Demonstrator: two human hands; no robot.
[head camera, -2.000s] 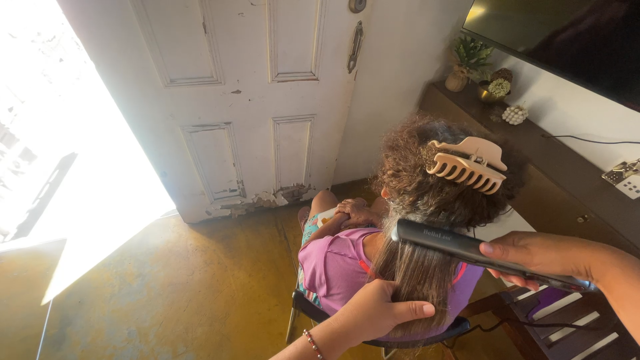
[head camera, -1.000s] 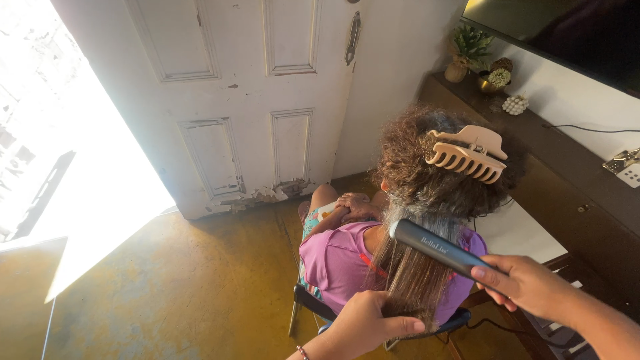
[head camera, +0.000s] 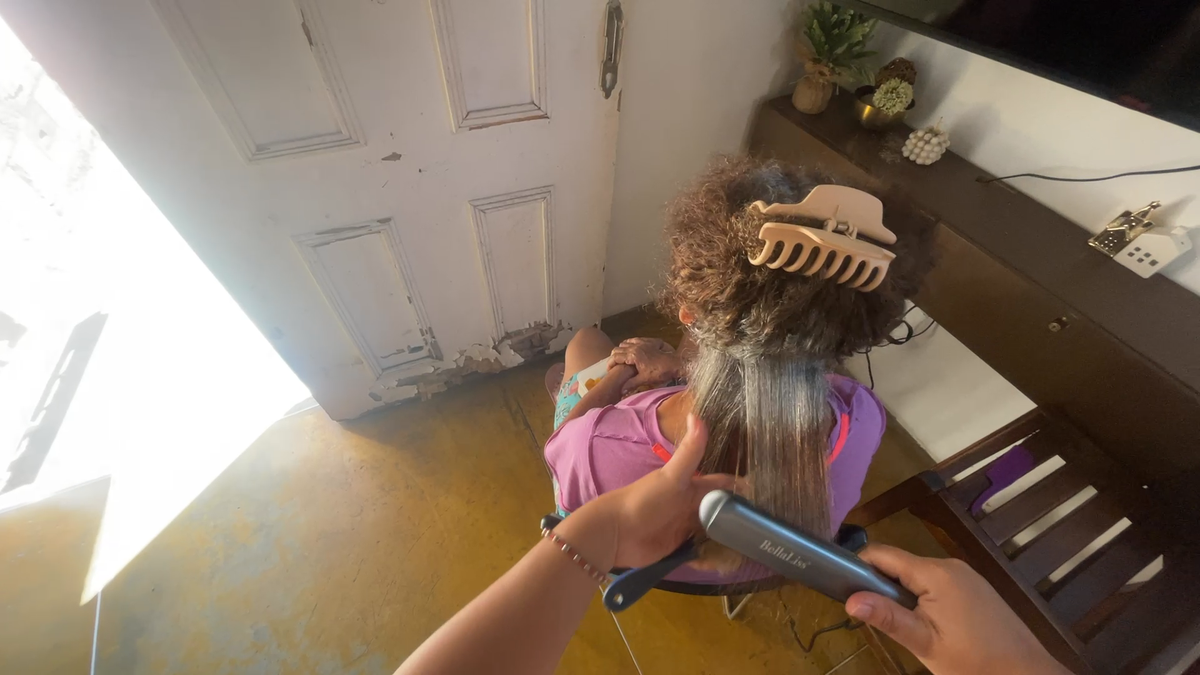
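Note:
A seated person (head camera: 619, 450) in a pink top has their back to me. A beige claw clip (head camera: 830, 239) holds the curly upper hair; a straight lower section (head camera: 773, 431) hangs down the back. My right hand (head camera: 937, 600) grips a dark hair straightener (head camera: 797, 548), which lies across the lower part of that section. My left hand (head camera: 666, 506) is at the left side of the hanging hair, thumb up, fingers partly hidden behind the strands. Whether those fingers hold hair is unclear. Below it, a dark flat handle (head camera: 647, 577) sticks out; what it belongs to is partly hidden.
A white panelled door (head camera: 403, 197) with peeling paint stands ahead, bright daylight at its left. On the right are a dark console (head camera: 1012, 253) with small ornaments, a wall-mounted screen (head camera: 1059, 47) and a slatted wooden bench (head camera: 1041, 525). A black cord hangs near the chair.
The straightener has moved down the hanging hair, from near its top to its lower part. My left hand has turned, with its thumb now pointing up beside the strands.

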